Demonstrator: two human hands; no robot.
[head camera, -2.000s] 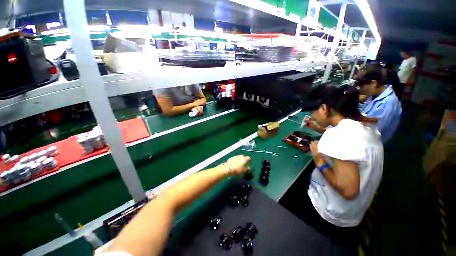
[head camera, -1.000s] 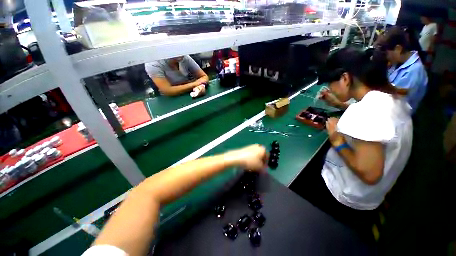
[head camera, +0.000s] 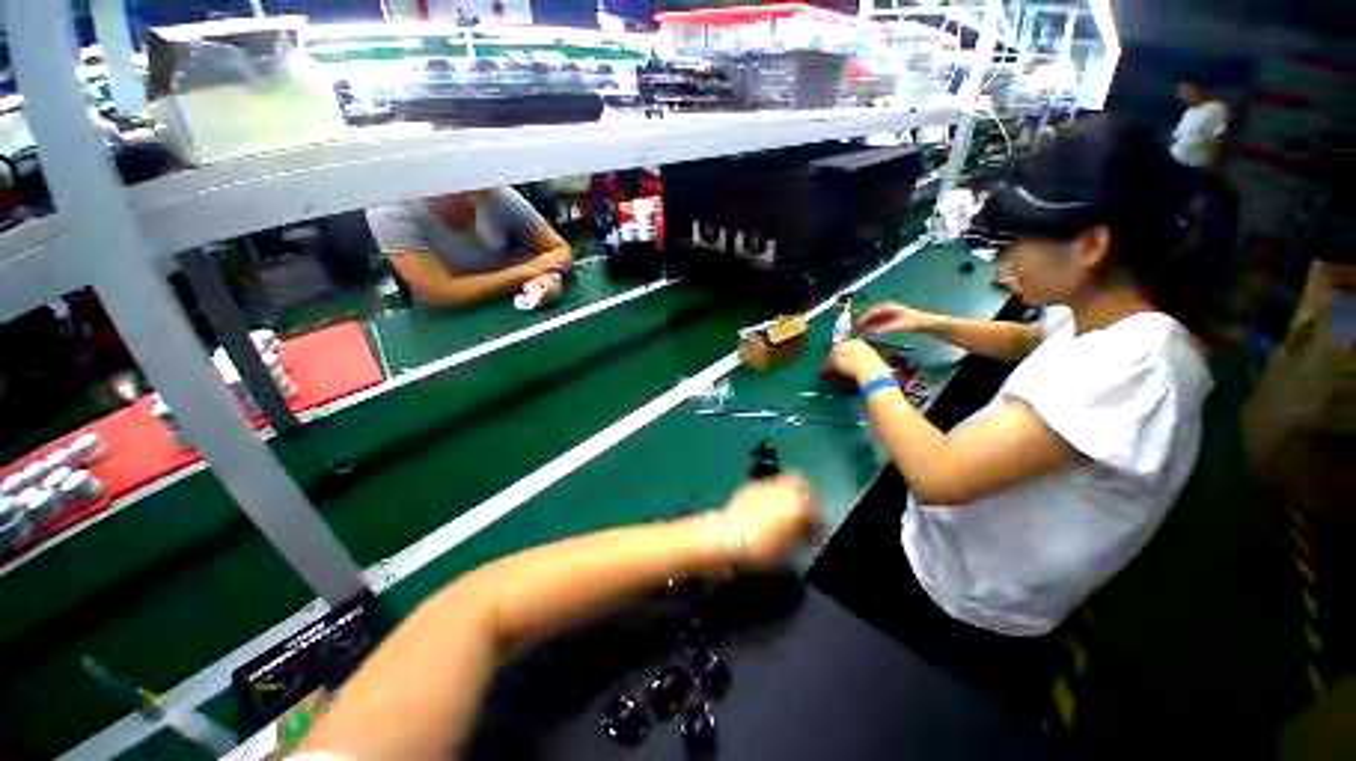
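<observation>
My left hand (head camera: 773, 523), blurred, reaches from the lower left over the join of the green bench and the black mat (head camera: 877, 677). Its fingers look curled downward, and whether it holds anything cannot be told. Several glossy black housings (head camera: 669, 687) lie loose on the mat below the forearm. A short row of black housings (head camera: 763, 458) stands on the bench just beyond the hand, partly hidden by it. A black fixture with white lettering (head camera: 305, 654) lies by the white post at lower left. My right hand is out of view.
A person in white works close on the right, holding a small white bottle (head camera: 843, 324). An open brown carton (head camera: 773, 344) and crinkled clear plastic (head camera: 711, 396) lie on the bench. A white post (head camera: 179, 327) and shelf (head camera: 446, 156) stand left and above. Another person sits opposite.
My left hand has drawn back toward the mat's edge. A lone housing at the left of the mat's pile no longer shows. The neighbour has raised a white bottle. The view has shifted.
</observation>
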